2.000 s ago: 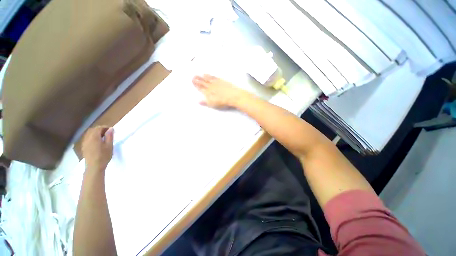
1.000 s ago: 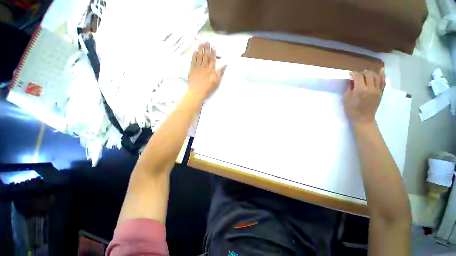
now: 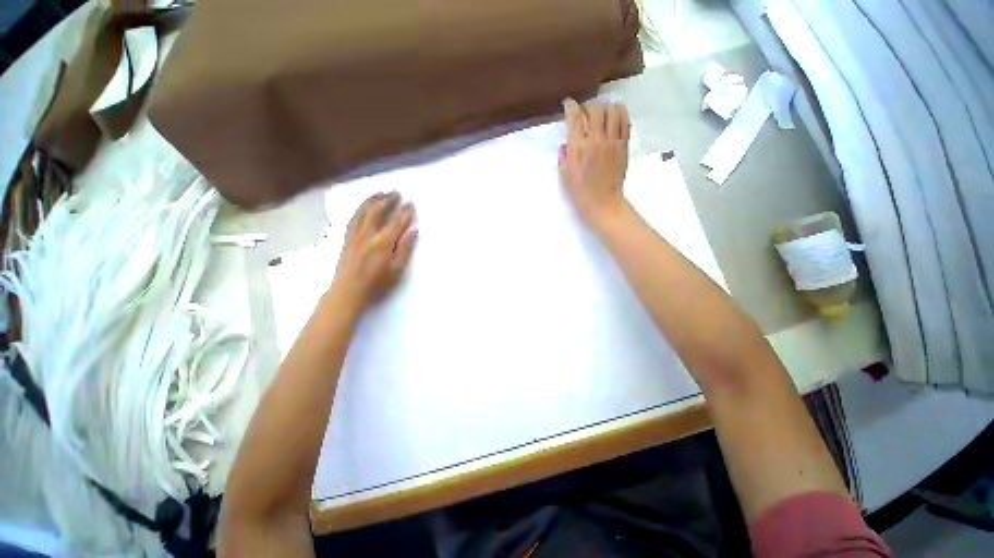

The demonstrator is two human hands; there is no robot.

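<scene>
A large white sheet (image 3: 480, 316) lies flat before me, with a dark line along its near edge. My left hand (image 3: 378, 242) rests on its upper left part, fingers slightly curled and apart. My right hand (image 3: 595, 153) lies at its far right edge, fingers spread and pointing away, near the brown pile. I see nothing held in either hand, though the right fingertips' contact with the sheet's edge is hard to tell. No brown panel shows beneath the sheet.
A pile of brown panels (image 3: 382, 82) droops behind the sheet. White strips (image 3: 120, 316) are heaped at left with a black tie. At right are small white pieces (image 3: 741, 136), a glue bottle (image 3: 817, 262) and a stack of white sheets (image 3: 894, 196). A wood-coloured edge guide (image 3: 512, 463) runs along the near edge.
The view has turned. My left hand has moved from the sheet's left edge inward onto its surface. The brown strip seen beyond the sheet's far edge no longer shows, and the sheet looks flatter.
</scene>
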